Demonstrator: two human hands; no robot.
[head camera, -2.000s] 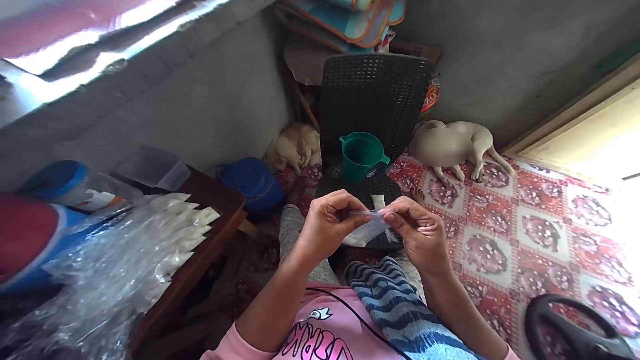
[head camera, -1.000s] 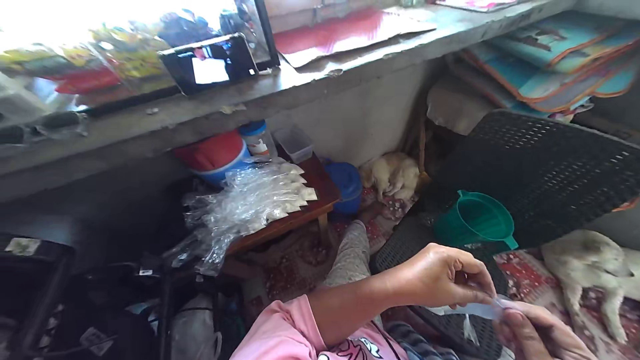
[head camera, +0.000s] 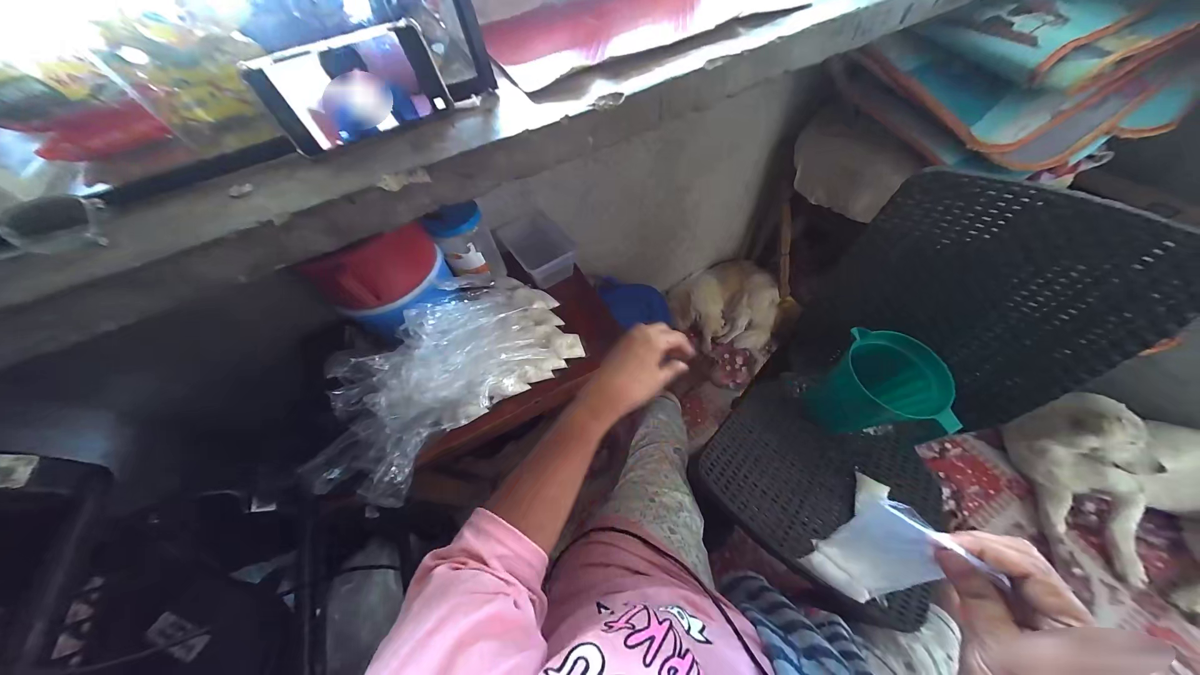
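My right hand (head camera: 1017, 586) pinches a small clear plastic bag (head camera: 877, 548) at its edge, over the front of a dark woven-pattern plastic chair (head camera: 806, 469). White material shows in or under the bag; which, I cannot tell. My left hand (head camera: 647, 361) holds nothing, with its fingers loosely bent, beside a low wooden table (head camera: 586, 309). On that table lies a fanned pile of clear plastic bags (head camera: 469, 356) with whitish ends. A green plastic pitcher (head camera: 881, 384) stands on the chair seat.
A clear plastic container (head camera: 536, 246), a blue-lidded jar (head camera: 464, 244) and a red and blue tub (head camera: 384, 281) stand near the wall. One dog (head camera: 727, 300) lies behind the table, another dog (head camera: 1078, 450) right of the chair. A phone (head camera: 352, 89) leans on the concrete ledge (head camera: 525, 131).
Both hands were together at the small bag; my left hand has let go and moved left toward the table. The bag stays in my right hand. The view has swung left since the first frame.
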